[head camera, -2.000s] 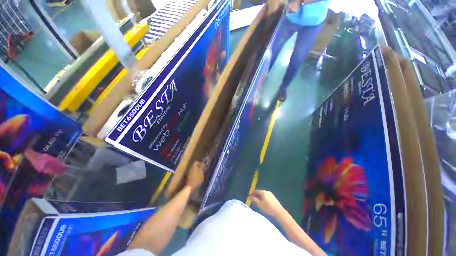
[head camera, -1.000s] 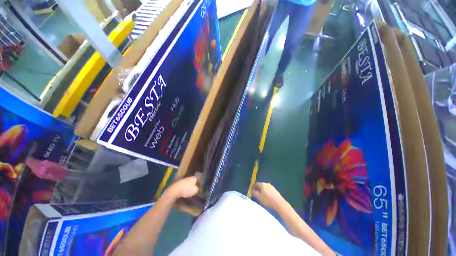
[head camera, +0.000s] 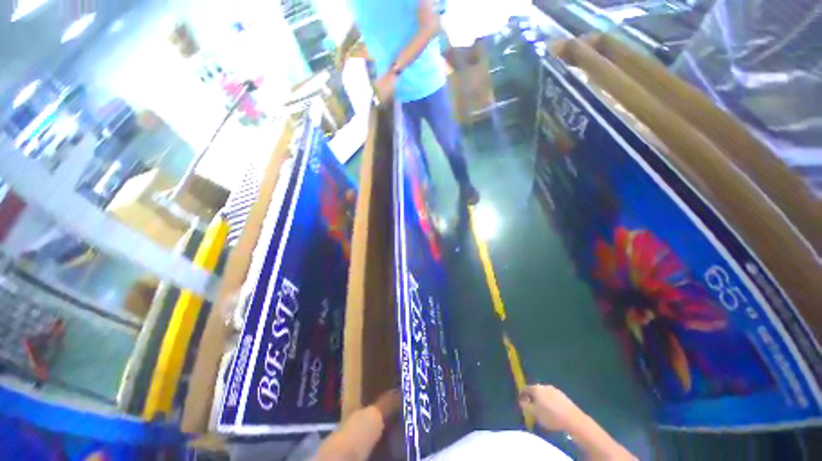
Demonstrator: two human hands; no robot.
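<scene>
A long, narrow TV carton (head camera: 368, 270) stands upright in front of me, its top open and brown inside, with a dark blue printed face on the right. The inside is dark, and I cannot tell if anything is in it. My left hand (head camera: 362, 432) grips the carton's near end at the top edge. My right hand (head camera: 557, 412) is to the right of the carton, over the floor, with fingers curled and nothing visible in it. A person (head camera: 410, 54) in a light blue top stands at the far end with a hand at the carton's end.
Another BESTA carton (head camera: 293, 360) with white foam along its top stands close on the left, beside yellow guide bars (head camera: 185, 329) and rollers (head camera: 242, 198). More cartons (head camera: 667, 297) stand on the right. A yellow line (head camera: 489, 270) runs along the green floor (head camera: 559, 333).
The view has tilted up and turned, showing more of the other person. The open carton now stands more lengthwise ahead of me. My left hand stays at its near end.
</scene>
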